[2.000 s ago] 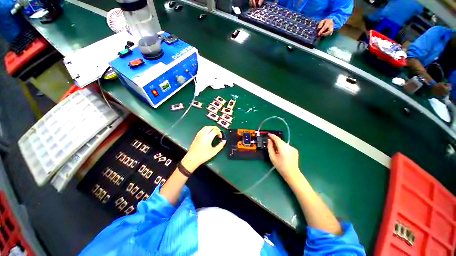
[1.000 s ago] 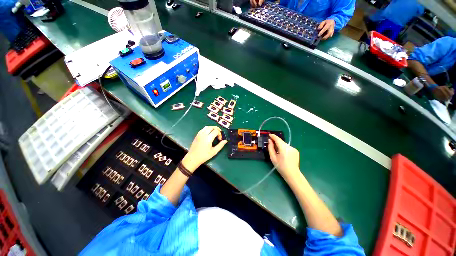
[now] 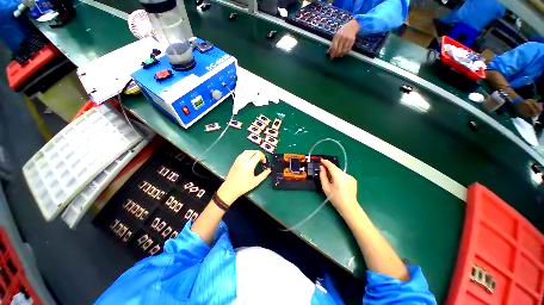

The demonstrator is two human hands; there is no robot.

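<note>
A black fixture with an orange section (image 3: 294, 167) lies on the green bench in front of me. My right hand (image 3: 338, 183) is at the fixture's right part, fingertips closed on something small and dark that they mostly hide. My left hand (image 3: 244, 173) is just left of the fixture, thumb and index finger curled around a small dark piece (image 3: 266, 164), mostly hidden. Clear tubing (image 3: 345, 156) loops over the fixture and past my right hand. Several copper-pink rectangular parts (image 3: 262, 133) lie in a cluster behind the fixture.
A blue box (image 3: 189, 89) with a clear canister (image 3: 177, 41) stands back left. White trays (image 3: 80, 155) and a black tray of parts (image 3: 156, 205) are lower left; a red divided tray (image 3: 498, 238) is right. Opposite, a person's hand (image 3: 344, 39) is over the dark green strip.
My hands and the fixture have barely moved. The person opposite has moved a hand from the black tray towards the strip. Small pieces on the strip have shifted position.
</note>
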